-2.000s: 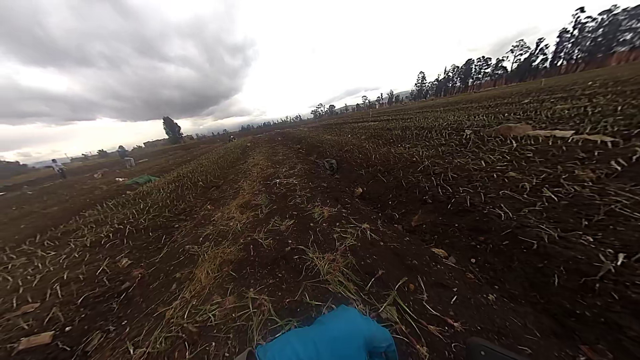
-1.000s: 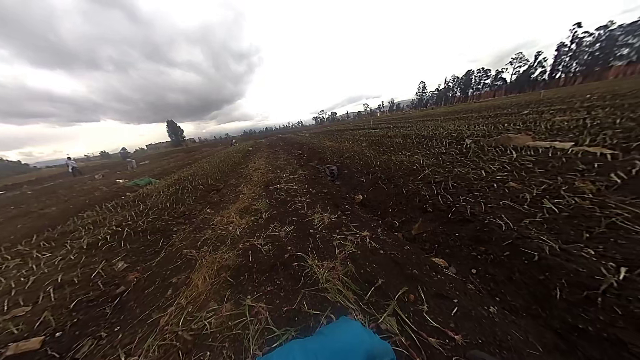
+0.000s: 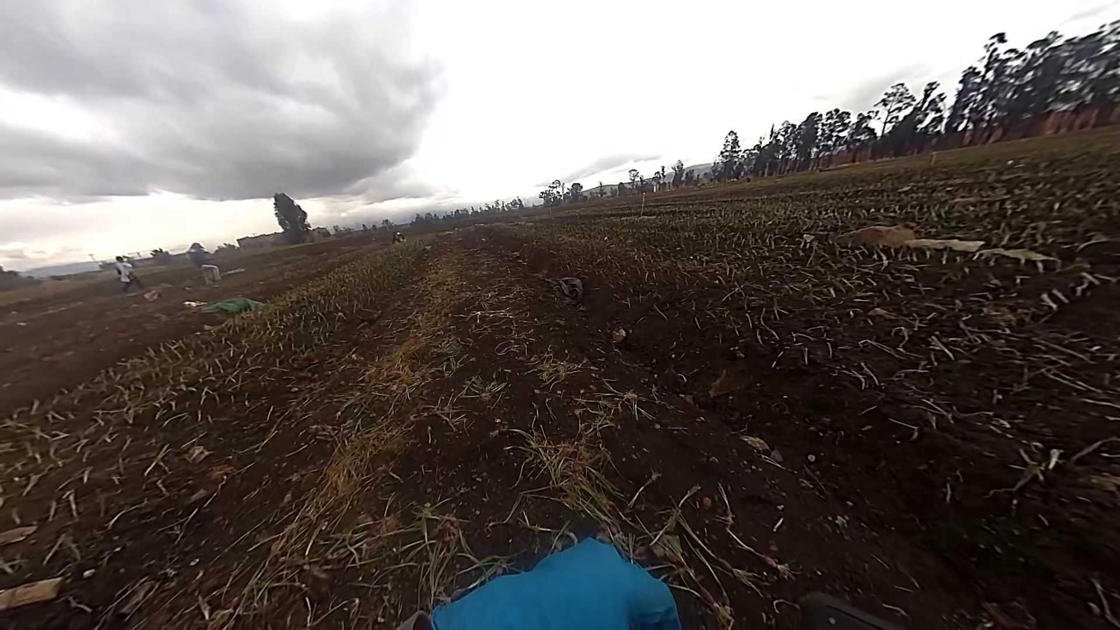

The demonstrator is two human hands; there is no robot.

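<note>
Neither of my hands shows in the head view. Blue cloth point(image 3: 560, 595), perhaps a garment I wear, fills the bottom middle edge. Just beyond it, uprooted plants with green leaves point(image 3: 573, 472) lie on dark soil. To the right of the cloth, a dark rounded object point(image 3: 840, 612) is cut off by the frame's lower edge; it may be a boot. Whatever my hands hold or touch is hidden.
A furrow runs ahead, with a dark crumpled item point(image 3: 569, 289) along it. A green sack or sheet point(image 3: 234, 305) lies at left, near two people point(image 3: 125, 273) farther off. Pale flat pieces point(image 3: 945, 244) lie at right. Crop stubble borders the soil.
The distant person at far left has changed posture or position. The dark object at the bottom right shows more than it did one second ago.
</note>
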